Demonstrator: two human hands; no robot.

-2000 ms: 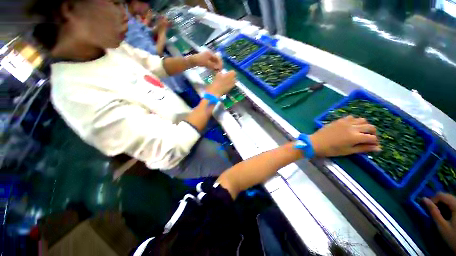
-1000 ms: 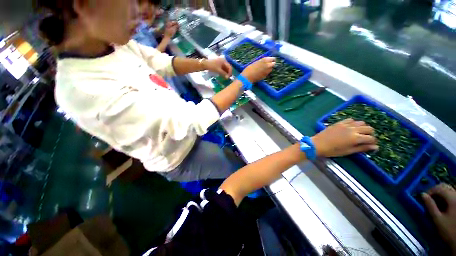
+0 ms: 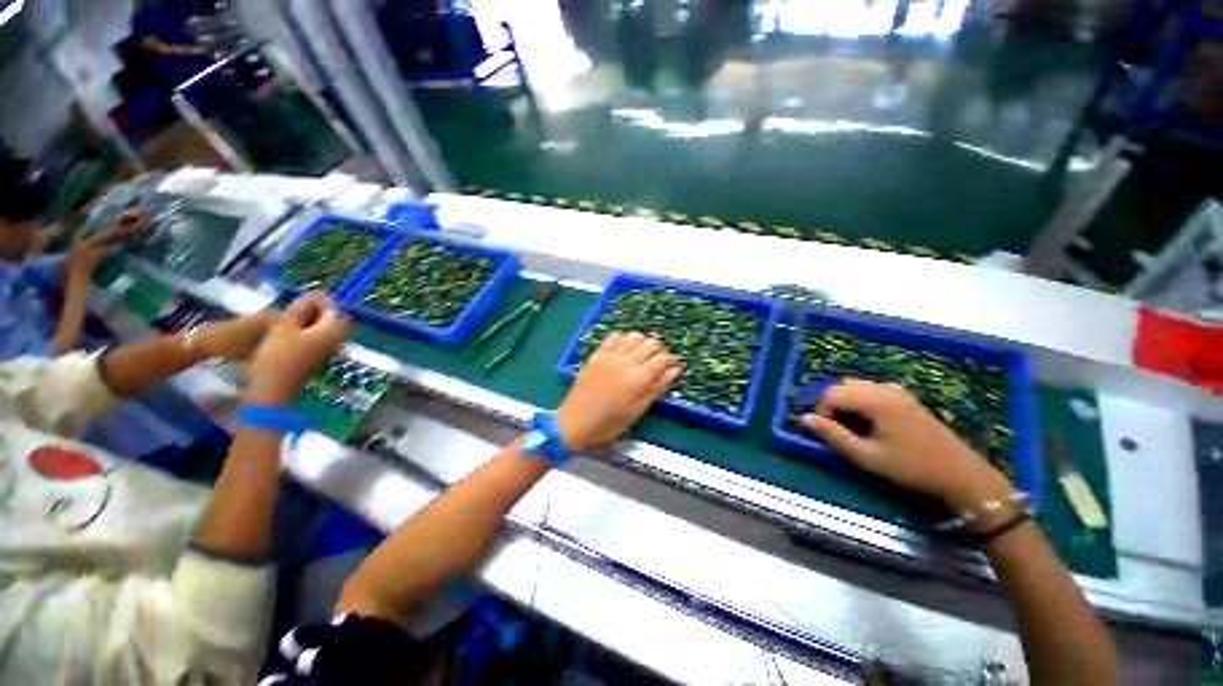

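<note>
Two blue bins in front of me hold heaped small dark green and yellow electrolytic capacitors. My left hand (image 3: 617, 389), with a blue wrist strap (image 3: 546, 437), rests over the front left part of the left bin (image 3: 766, 351); its fingertips are down at the capacitors (image 3: 704, 335) and what they hold is hidden. My right hand (image 3: 892, 432), with a beaded bracelet and dark band, is at the front left corner of the right bin (image 3: 1027, 402). Its thumb and index finger curve towards each other; I cannot tell if they hold a part.
Green-handled cutters (image 3: 516, 326) lie on the green mat (image 3: 543, 359). A neighbour's hands (image 3: 298, 351) are over a green board (image 3: 352, 389) near two more blue bins (image 3: 463, 315). A pale-handled tool (image 3: 1077, 489) lies right of my bins. Conveyor rails (image 3: 724, 499) run in front; a red tray (image 3: 1180, 345) is far right.
The view has swung right, so both bins and my right hand now show fully. My left hand stays at the left bin. The neighbour's hand has left their bin and is back over the board.
</note>
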